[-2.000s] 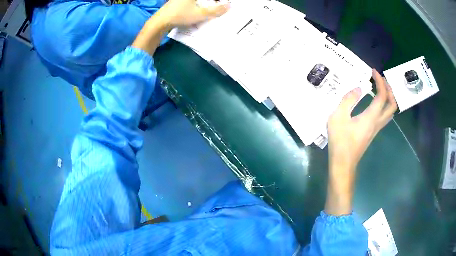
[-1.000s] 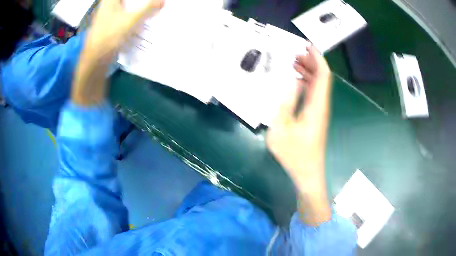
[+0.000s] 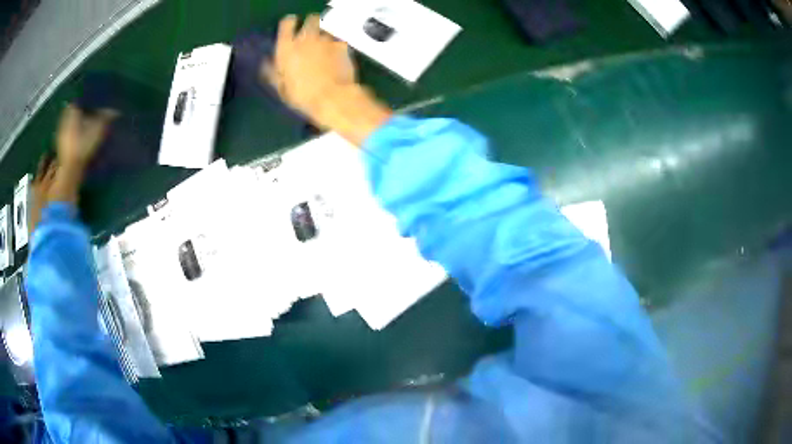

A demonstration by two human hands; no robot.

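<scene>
White printed outer sleeves [image 3: 252, 234] lie flat in an overlapping fan on the green worktop. My left hand [image 3: 78, 152] is blurred at the far left, at the edge of a dark inner box [image 3: 126, 130] on the belt. My right hand [image 3: 313, 74] is over the belt with fingers spread, beside another dark inner box [image 3: 252, 65]. Whether either hand grips its box cannot be told. A white sleeved box [image 3: 196, 106] lies between the hands.
Another sleeved box [image 3: 395, 35] lies right of my right hand. A dark box [image 3: 543, 17] and a white box [image 3: 662, 13] lie farther right. A white sleeve [image 3: 590, 227] shows partly behind my right arm. White boxes [image 3: 22, 212] stand at the left edge.
The view has swung left. My hands have let go of the fanned sleeves, which now lie on the worktop, and have moved out over the belt to the dark boxes.
</scene>
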